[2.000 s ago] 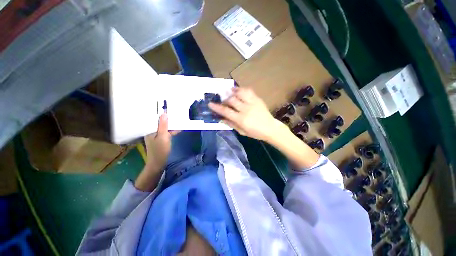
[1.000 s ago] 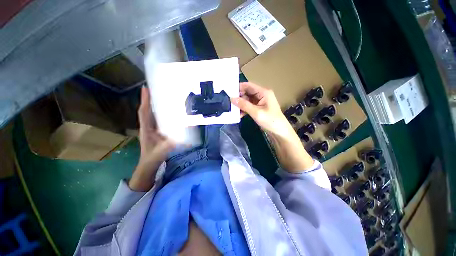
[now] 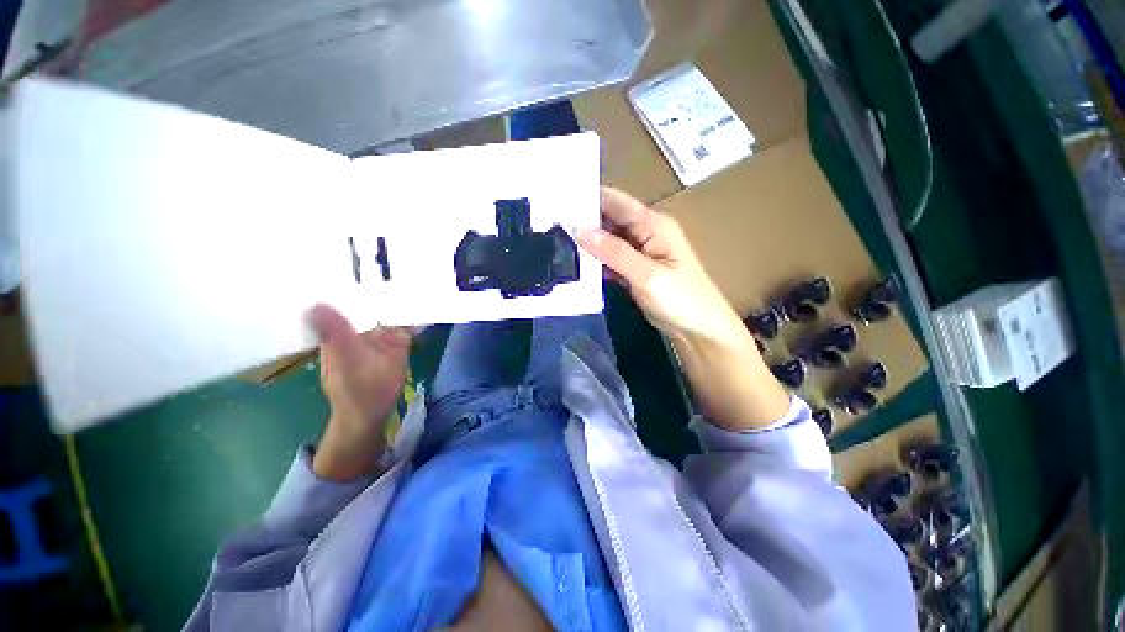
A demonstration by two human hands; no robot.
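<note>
A white blister card is held open like a book in front of me, above my lap. Its left panel swings out wide to the left, its right panel faces me. A black T-shaped product sits in the right panel's window. A small slot with black in it shows near the fold. My left hand holds the card's lower edge near the fold, thumb on the face. My right hand grips the right edge, thumb on the face beside the product. Whether a clear shell is present I cannot tell.
The silver turntable plate is beyond the card. At right, a printed card stack lies on brown cardboard, with rows of black products nearer me. A thicker white card stack stands farther right, beyond a rail.
The left panel was blurred and partly turned in a second ago; it is now spread wide to the left. The product stays in the window. My left hand has shifted to the lower edge.
</note>
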